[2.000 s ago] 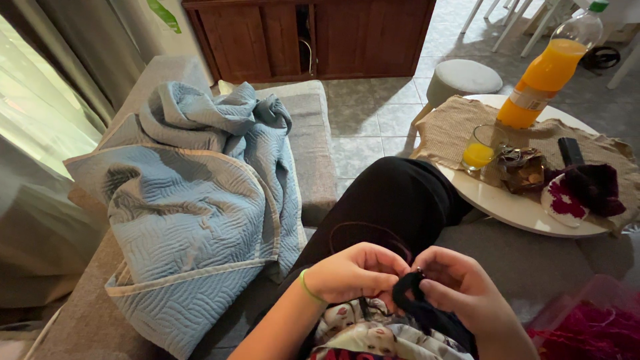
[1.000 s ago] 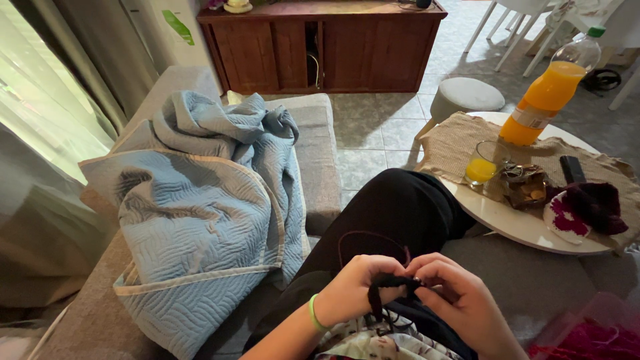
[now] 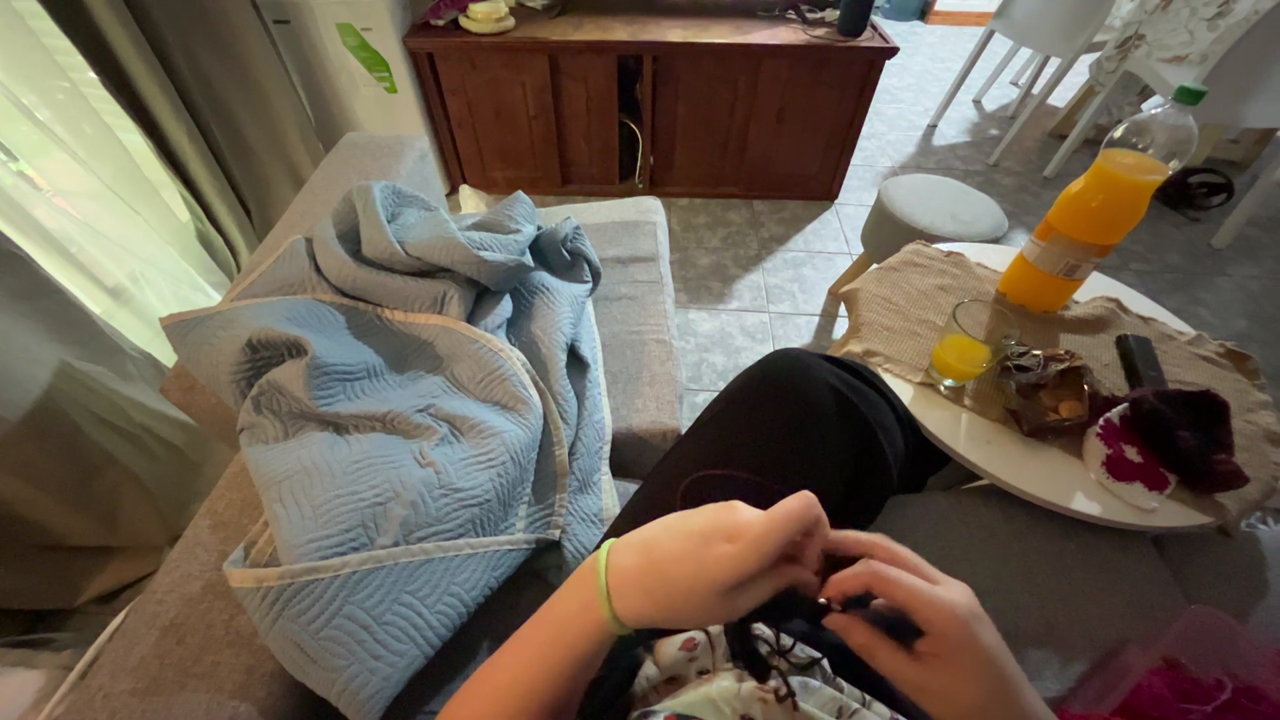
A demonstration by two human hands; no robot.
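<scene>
My left hand (image 3: 725, 560), with a green band at the wrist, is pinched closed above my lap, its fingertips mostly hidden. My right hand (image 3: 895, 595) meets it from the right, thumb and fingers around a tiny shiny tip that may be a needle or hook. Dark yarn work (image 3: 765, 655) hangs beneath both hands over a printed cloth (image 3: 700, 665) on my lap. A thin loop of dark reddish thread (image 3: 715, 475) lies over my black-clad leg. Which hand bears the dark piece is partly hidden by the fingers.
A light blue quilted blanket (image 3: 400, 430) covers the grey sofa (image 3: 640, 330) at left. On the round white table (image 3: 975, 445) at right stand an orange drink bottle (image 3: 1085, 225), a glass of juice (image 3: 962, 355), an opened wrapper (image 3: 1045, 390) and dark red fabric (image 3: 1190, 435). A stool (image 3: 930, 215) stands behind.
My left hand has turned, its back now facing the camera more. The dark piece, seen between the fingers earlier, now shows mostly below the hands. The view has tilted up a little.
</scene>
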